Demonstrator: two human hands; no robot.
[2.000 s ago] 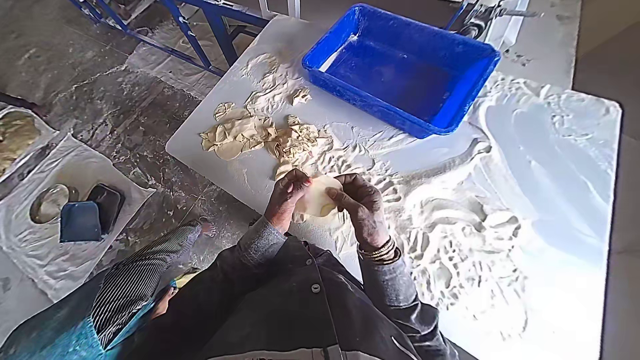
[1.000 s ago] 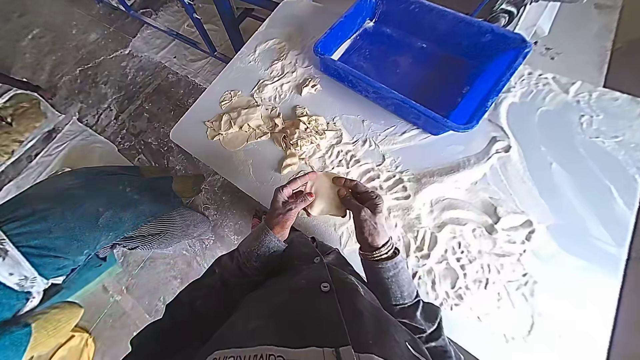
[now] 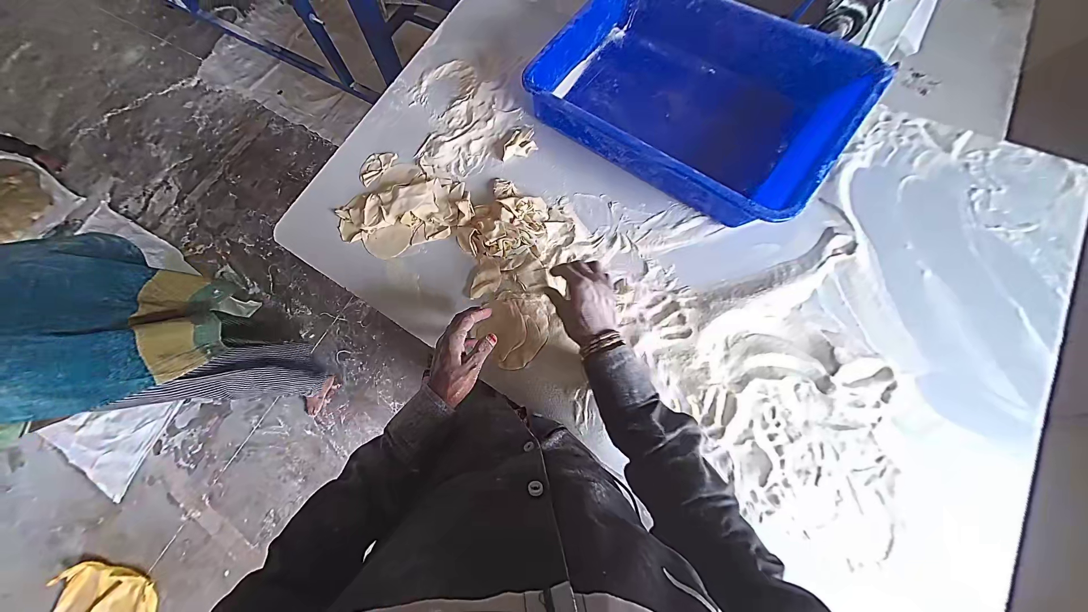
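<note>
Flat round dough discs (image 3: 520,333) lie overlapping on the white tabletop between my hands. My left hand (image 3: 461,355) is at their left edge, fingers curled apart, with nothing seen in its grasp. At the upper right of the discs is my right hand (image 3: 585,299), its fingertips on or just above the dough; whether it grips any is not clear. Beyond the hands spreads a heap of crumpled thin dough pieces (image 3: 514,225), which runs left into more folded pieces (image 3: 408,208). One small crumpled piece (image 3: 518,144) lies apart, farther back.
A blue plastic tray (image 3: 637,157) stands at the back of the table. Loose white flour (image 3: 790,408) covers much of the right side. Blue metal legs (image 3: 340,51) rise behind the table. Another person in a teal garment (image 3: 68,314) is on the left, beside a white cloth (image 3: 115,446).
The dough disc held between both hands earlier is out of them. My hands have moved apart, with the right one now farther forward. The other person's garment has shifted.
</note>
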